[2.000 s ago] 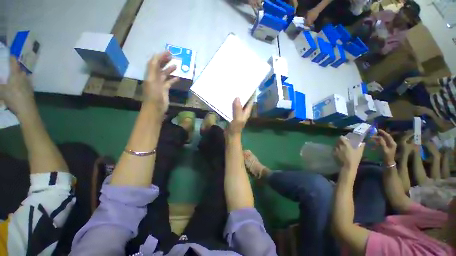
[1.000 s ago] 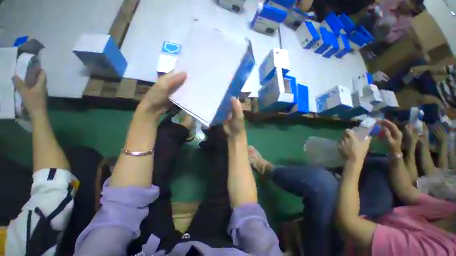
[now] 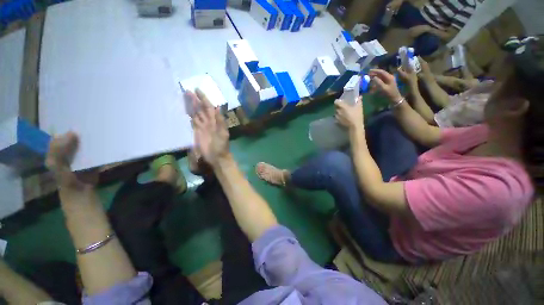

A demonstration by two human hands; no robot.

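A white-faced carton lies at the table's front edge, beside a group of blue-and-white cartons. My right hand is at its near side, palm flat and fingers extended; it grips nothing, and whether it touches the carton is unclear. My left hand is blurred over the table's left front edge, fingers curled, close to a blue-sided carton at the far left. Whether it touches that carton or holds anything cannot be told.
Upright cartons, some open, line the white table's front edge; more stand at the back. A person in a pink top sits at right, holding a small white item and a clear bag. Other workers' hands are beyond.
The view has swung right. The large white-and-blue carton has left my two-handed hold; a white-faced carton now lies by my right hand. My hands have moved apart, the left one far to the left.
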